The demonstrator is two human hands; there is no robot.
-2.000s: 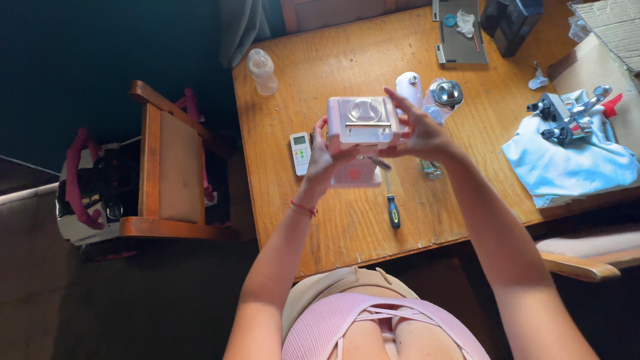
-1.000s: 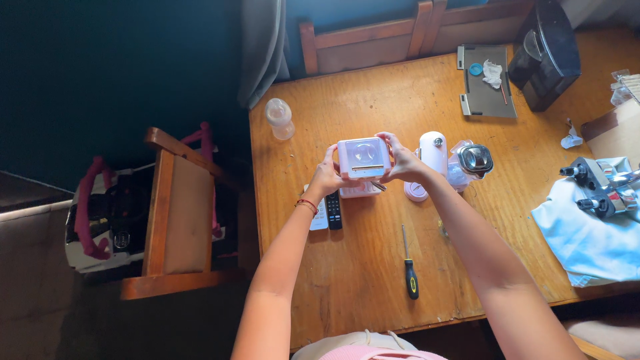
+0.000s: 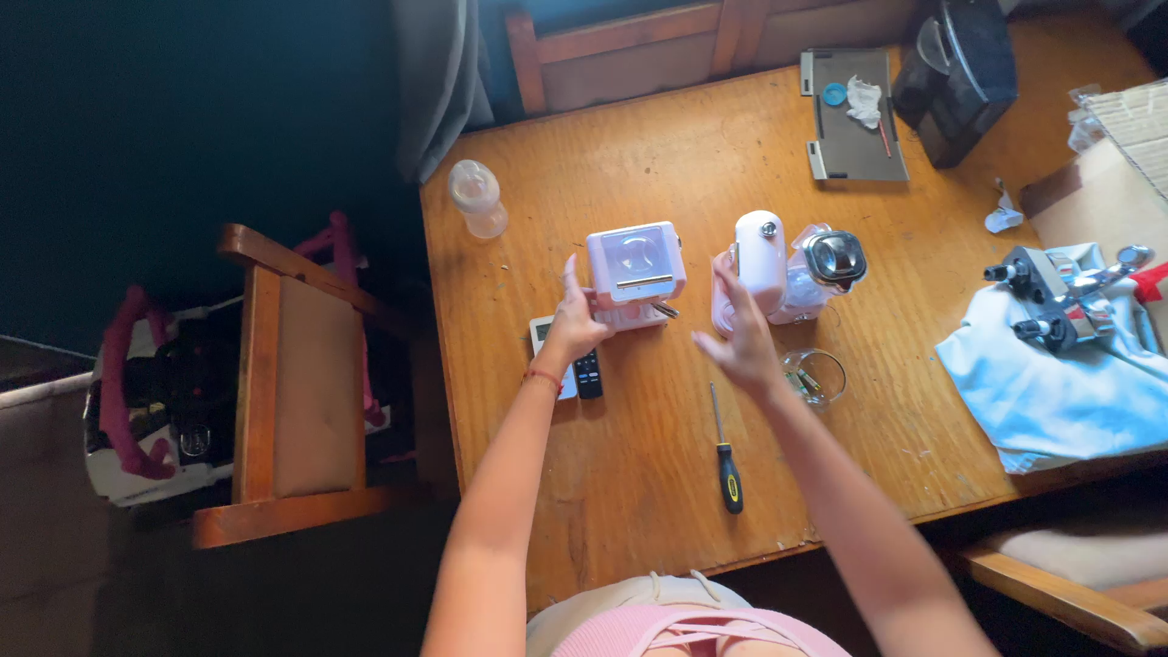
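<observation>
A pink toy appliance (image 3: 631, 265) with a clear square lid stands on the wooden table. My left hand (image 3: 577, 319) is at its lower left side, fingers apart and thumb against or close to its base. Small metal utensils (image 3: 664, 310) stick out at its front. My right hand (image 3: 744, 338) is spread beside a pink and white toy mixer (image 3: 760, 255), its fingertips overlapping the mixer's left edge; contact is unclear. Right of the mixer is a clear toy blender (image 3: 817, 269) with a silvery top. A screwdriver (image 3: 727, 465) lies nearer me.
A white remote control (image 3: 542, 330) and a black remote control (image 3: 589, 374) lie under or beside my left wrist. A glass bowl (image 3: 826, 376) holds batteries. A bottle (image 3: 478, 201) is far left; a faucet (image 3: 1068, 297) rests on blue cloth (image 3: 1031, 401) at right.
The pink toy appliance, held up between both hands earlier, now stands on the table. My right hand has left it and moved right to the toy mixer.
</observation>
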